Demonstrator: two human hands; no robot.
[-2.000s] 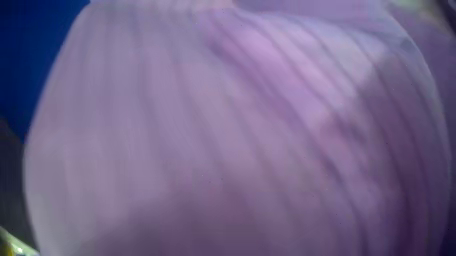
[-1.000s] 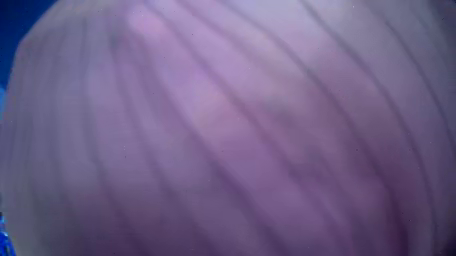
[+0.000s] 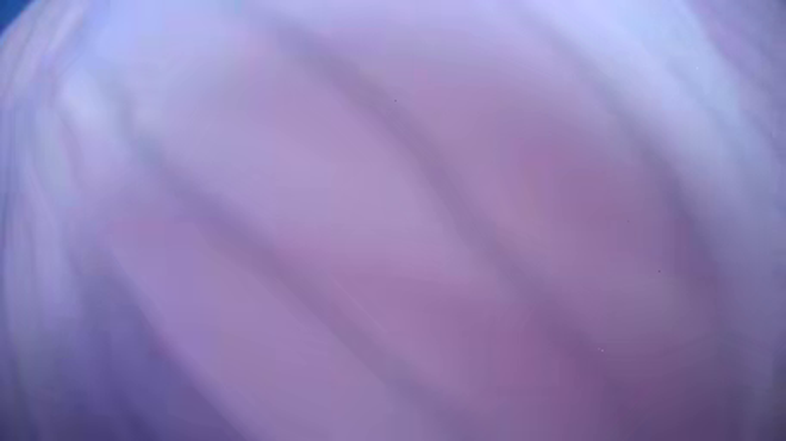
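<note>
A pink-lilac smock cloth (image 3: 362, 198) with thin darker stripes fills nearly the whole head view, very close and blurred. The stripes run slanting from upper left to lower right. Paler folds show at the left edge and at the upper right. Neither of my hands is in view. Whatever lies behind the cloth is hidden.
A small patch of plain blue (image 3: 10, 10) shows at the top left corner; what it belongs to cannot be told. The cloth hides all other surroundings.
The cloth has come closer and now covers more of the picture. Its stripes look wider and more blurred. The blue area at the upper left has shrunk to the corner.
</note>
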